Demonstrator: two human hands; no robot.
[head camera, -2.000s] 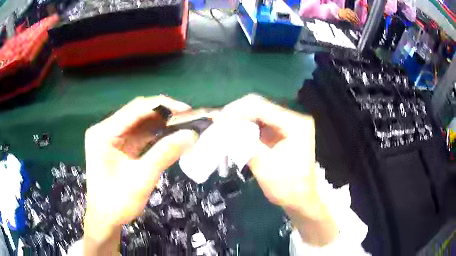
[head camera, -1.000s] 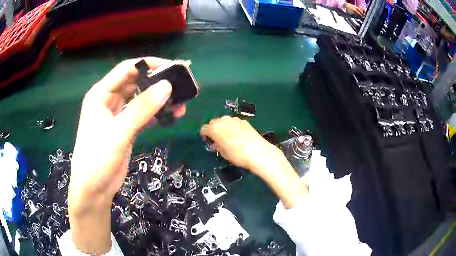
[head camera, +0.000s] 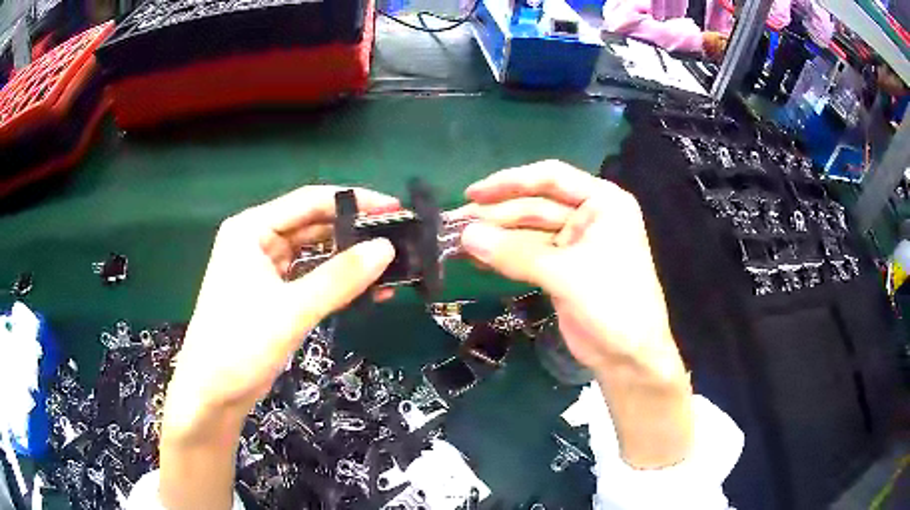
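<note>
My left hand (head camera: 284, 289) holds a square watch body (head camera: 399, 251) between thumb and fingers, with a black clip (head camera: 345, 219) on its left side. My right hand (head camera: 579, 259) pinches the silver wire handles of a second black clip (head camera: 427, 239) at the watch's right edge. Whether its jaw has closed on the watch cannot be told. A heap of loose black and silver clips (head camera: 289, 418) lies below my hands. Dark square watch parts (head camera: 451, 376) lie just below the held watch. The dispenser (head camera: 561, 357) is partly hidden by my right hand.
Stacked black foam trays (head camera: 808, 369) with rows of clipped pieces stand at the right. Red and black trays (head camera: 239, 90) are at the far left. A blue fixture (head camera: 539, 60) is at the back. A white item (head camera: 20, 369) is at the left edge. A person in pink is at the back right.
The white wipe is gone from my right hand. That hand has moved up from the bench and now holds a clip at the watch. My left hand has lowered slightly, still holding the watch.
</note>
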